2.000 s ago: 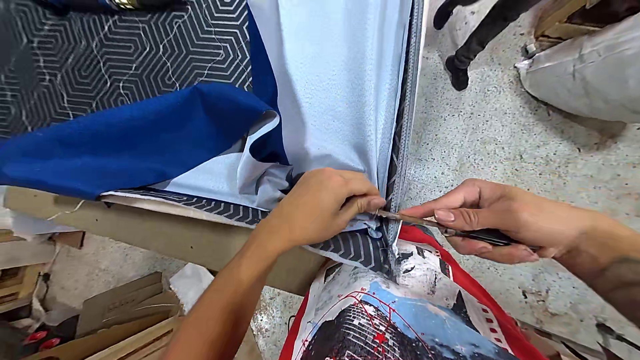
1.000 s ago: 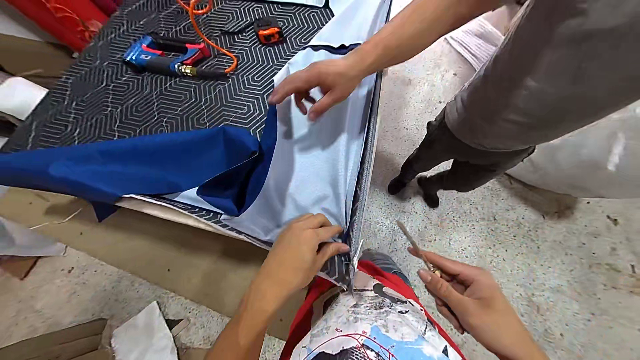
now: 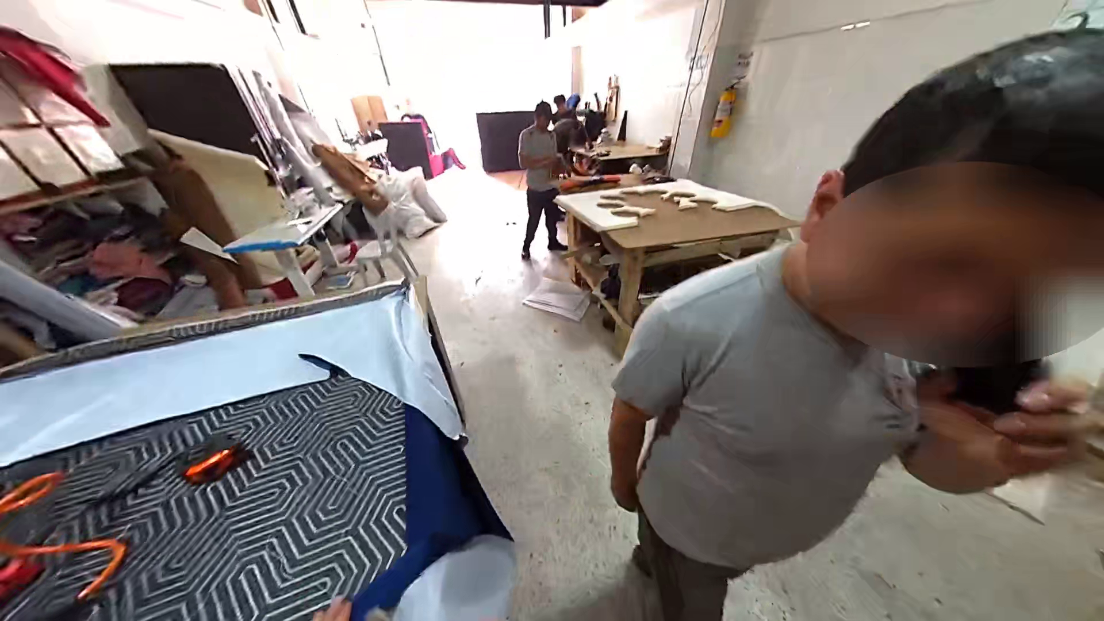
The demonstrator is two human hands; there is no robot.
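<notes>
Only the fingertips of my left hand (image 3: 335, 610) show, at the bottom edge of the view, by the dark blue fabric (image 3: 435, 492); what they hold is hidden. My right hand is out of view, and so is the knife-like blade tool seen earlier. Black fabric with a pale geometric line pattern (image 3: 285, 500) covers the middle of the large upholstered piece. Light blue fabric (image 3: 216, 362) lies along its far side and folds over the far right corner. A blurred pale piece of fabric (image 3: 461, 582) is close to my left hand.
An orange and black tape measure (image 3: 211, 464) and an orange hose (image 3: 86, 548) lie on the patterned fabric. A person in a grey shirt (image 3: 759, 414) stands close on the right. Beyond are a wooden worktable (image 3: 690, 228), papers on the floor (image 3: 556, 299) and other people (image 3: 539, 164).
The view has swung up toward the room. The other person's hand, over the light fabric one second ago, is away from it. My right hand and its tool have left view.
</notes>
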